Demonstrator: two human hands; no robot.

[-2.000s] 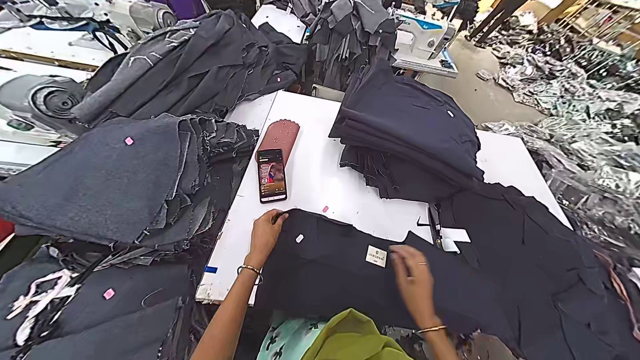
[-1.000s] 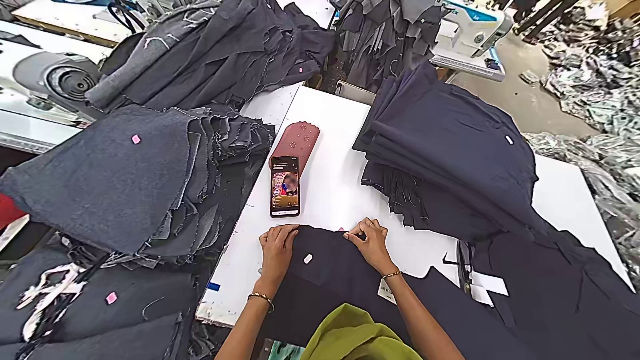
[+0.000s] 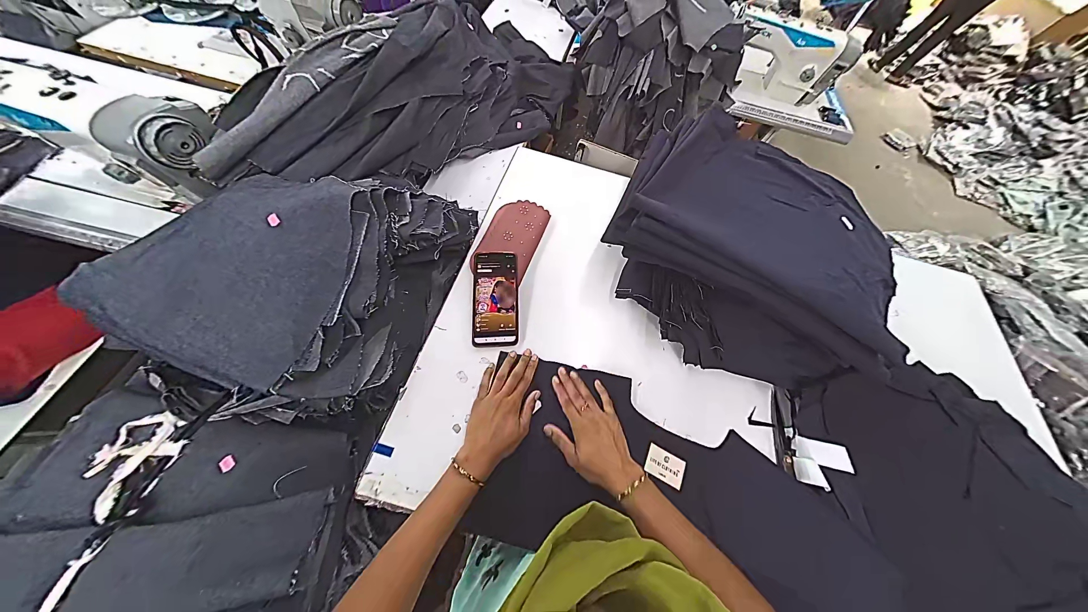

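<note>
Both hands lie flat on a dark navy cut fabric piece (image 3: 722, 493) at the near edge of the white table. My left hand (image 3: 501, 412) presses its upper left corner with the fingers spread, just below a smartphone (image 3: 495, 319) with a lit screen. To its right, my right hand (image 3: 591, 429) rests palm down on the same cloth, fingers slightly apart. A cream label (image 3: 665, 466) bearing writing lies on the fabric beside the right wrist. The phone leans on a pink perforated case (image 3: 520, 229).
A folded navy fabric stack (image 3: 748, 229) covers the table's right part. Grey denim panels (image 3: 221, 289) are piled at the left. Scissors (image 3: 784, 433) lie by white paper pieces (image 3: 824, 455) at the right. Sewing machines (image 3: 790, 64) stand farther back.
Two seconds ago my right hand was at the label; it has moved left and now lies flat near my left hand. My left hand has gone from gripping the cloth's edge to lying flat.
</note>
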